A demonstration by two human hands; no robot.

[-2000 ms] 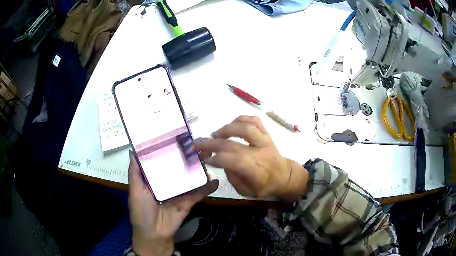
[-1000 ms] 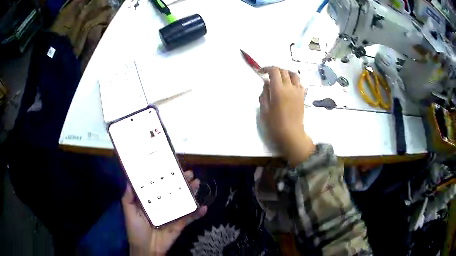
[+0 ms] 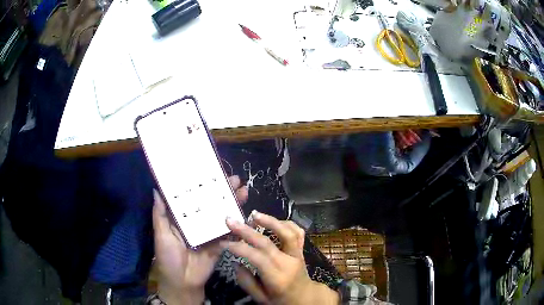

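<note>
A smartphone [image 3: 185, 173] with a lit, mostly white screen is held upright above my lap, in front of the table edge. My left hand [image 3: 188, 262] holds it from below and behind, fingertips showing at its right edge. My right hand [image 3: 277, 262] is bare and empty, fingers apart, with a fingertip at the phone's lower right corner; whether it touches the screen I cannot tell. A red and white pen [image 3: 264, 44] lies on the white table. An open notebook [image 3: 119, 83] lies faintly on the table at left, beyond the phone.
The mallet's black head [image 3: 176, 16] is at the top edge. Yellow-handled scissors [image 3: 398, 46] and a dark bar [image 3: 434, 84] lie at right beside the machine. A tool tray [image 3: 492, 89] is at far right. A woven basket [image 3: 352, 259] stands below the table.
The view has shifted, so the table sits higher in the picture. My right hand has left the pen on the table and come to the phone. My left hand still holds the phone.
</note>
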